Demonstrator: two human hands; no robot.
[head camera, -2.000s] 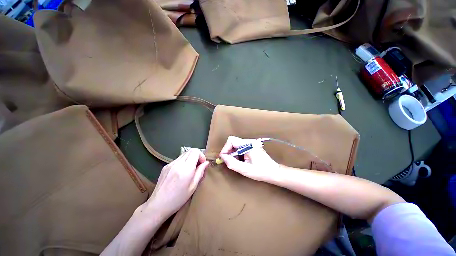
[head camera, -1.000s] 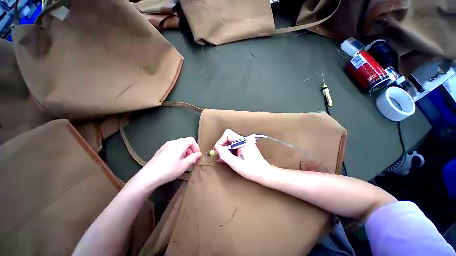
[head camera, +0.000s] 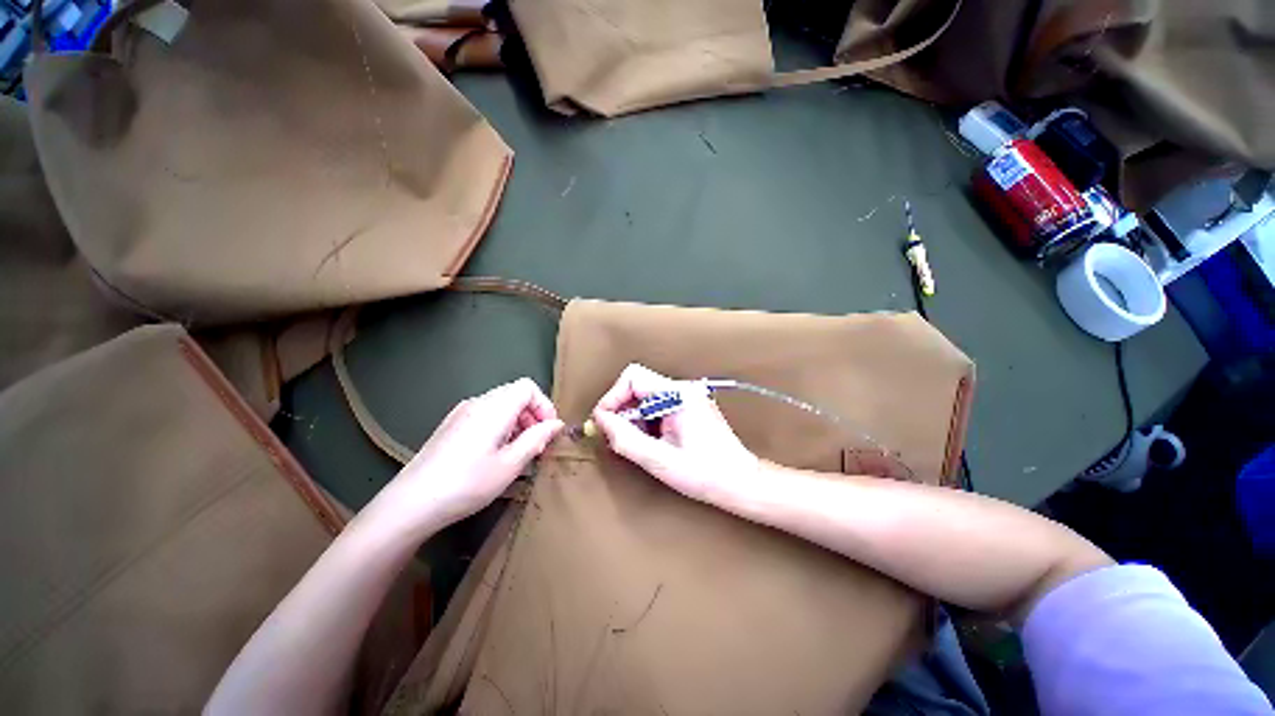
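Observation:
A tan tote bag (head camera: 727, 560) lies in front of me, with a reddish-brown patch (head camera: 874, 462) and a reddish-brown edge strip (head camera: 959, 423). My right hand (head camera: 668, 431) holds a white pen-shaped tool (head camera: 652, 409) with dark print, a yellowish tip and a pale curved tail. The tip points left at the bag's top-left edge. My left hand (head camera: 501, 437) has thumb and fingertips pinched together just left of the tip, at the bag edge. What it pinches is too small to tell. Loose dark threads (head camera: 640, 611) lie on the bag.
Other tan bags lie at the left (head camera: 126, 518), upper left (head camera: 280, 168) and back (head camera: 657, 56). On the dark green table (head camera: 727, 196) are a yellowish-handled tool (head camera: 917, 263), a red can (head camera: 1032, 196) and a white tape roll (head camera: 1110, 291). A strap loop (head camera: 357, 399) lies left of the bag.
Since two seconds ago the left hand has moved from resting on the bag edge to a pinch beside the tool tip. In the last second both hands stay nearly still.

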